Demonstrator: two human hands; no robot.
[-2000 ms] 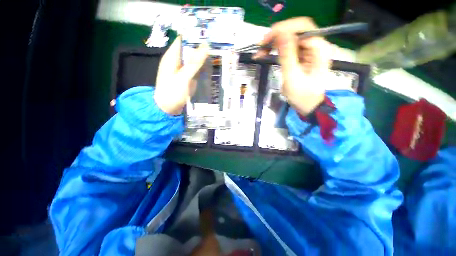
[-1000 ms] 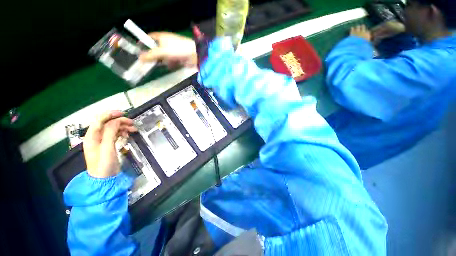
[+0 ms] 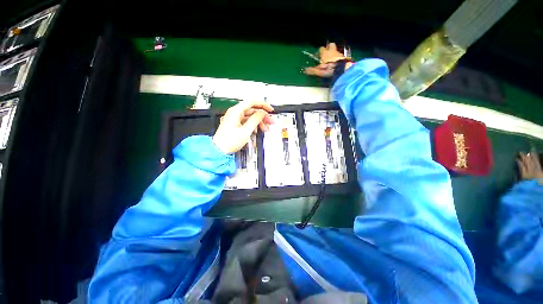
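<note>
A black tray (image 3: 280, 193) with pockets holds three silvery-white phone mid-frames (image 3: 284, 157), with orange and dark strips visible. My left hand (image 3: 240, 126) is over the upper part of the left frame, fingers bent and slightly apart, with nothing visible held. It hides part of that frame. My right hand (image 3: 327, 61) is small and blurred at the back of the bench, beyond the white strip. A thin light tool, possibly tweezers (image 3: 310, 56), shows beside its fingers. What it grips is unclear.
A small white-silver part (image 3: 203, 98) lies above the tray. A dark red pouch (image 3: 462, 146) and a pale yellow taped roll (image 3: 430, 64) are at right. Black trays with phone frames (image 3: 13, 74) stand at far left. Another person's hand (image 3: 529, 165) shows at the right edge. A black cord (image 3: 312, 208) crosses the tray's front edge.
The blue board seen in my left hand two seconds ago is out of sight. The frame my right hand held up one second ago is no longer visible. The camera view has turned.
</note>
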